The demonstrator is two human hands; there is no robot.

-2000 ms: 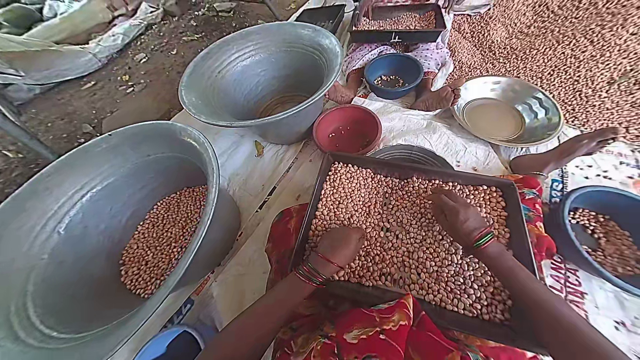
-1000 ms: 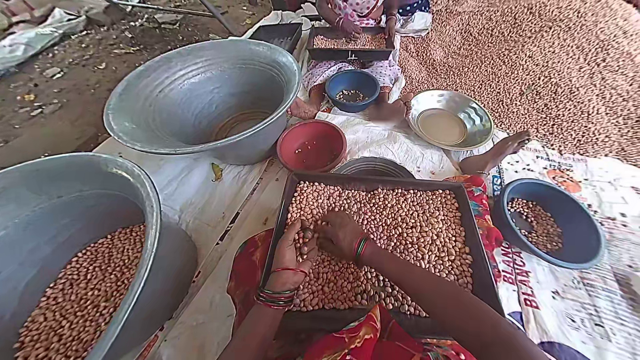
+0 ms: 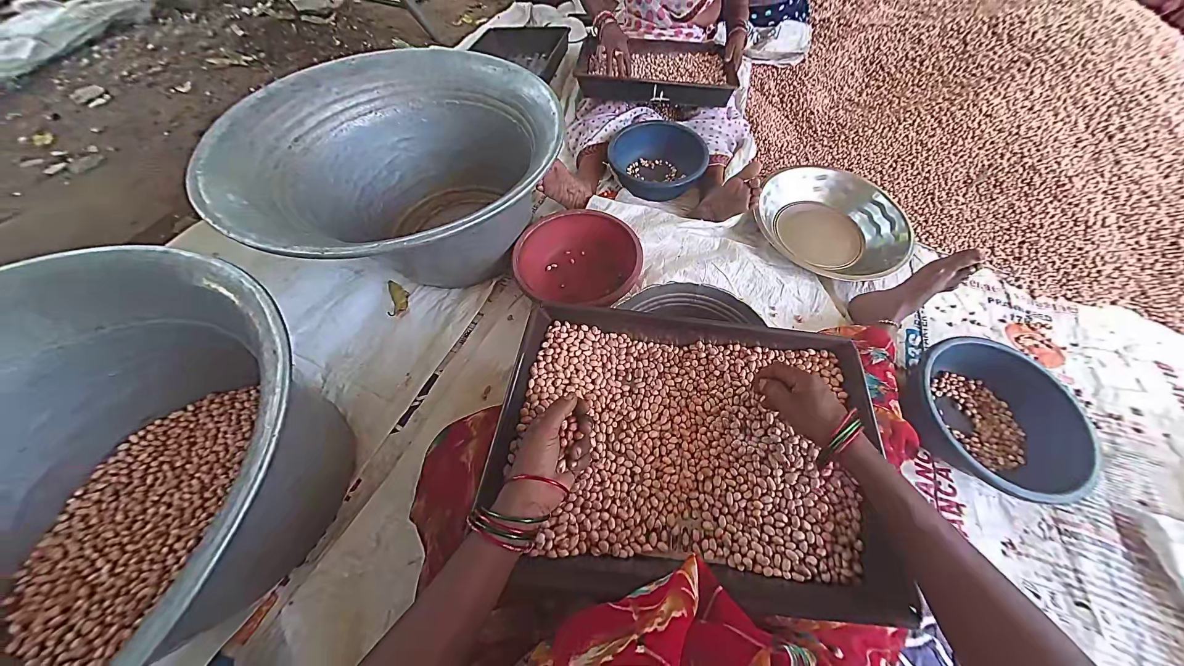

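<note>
A dark rectangular tray (image 3: 740, 592) full of shelled peanuts (image 3: 684, 444) rests on my lap over red patterned cloth. My left hand (image 3: 552, 444) is at the tray's left side, palm turned inward and fingers curled; small dark pieces, apparently nuts, show in it. Over the upper right of the peanuts is my right hand (image 3: 800, 398), its fingers bent down at the nuts; whether it pinches one is hidden. Right of the tray sits a blue bowl (image 3: 1064, 435) with some nuts. A red bowl (image 3: 578, 254) holding a few pieces stands beyond the tray.
Two large metal basins stand left, the nearer (image 3: 319, 462) holding peanuts, the farther (image 3: 370, 157) behind it. A steel bowl (image 3: 823, 231) lies ahead near a bare foot. Opposite, another person's hands work at a second tray (image 3: 657, 91), behind a small blue bowl (image 3: 659, 157). Peanuts spread widely at upper right.
My hands were close together over the tray's left part one second ago; now they are apart, the right one moved to the right. The person opposite has a hand at each side of their tray.
</note>
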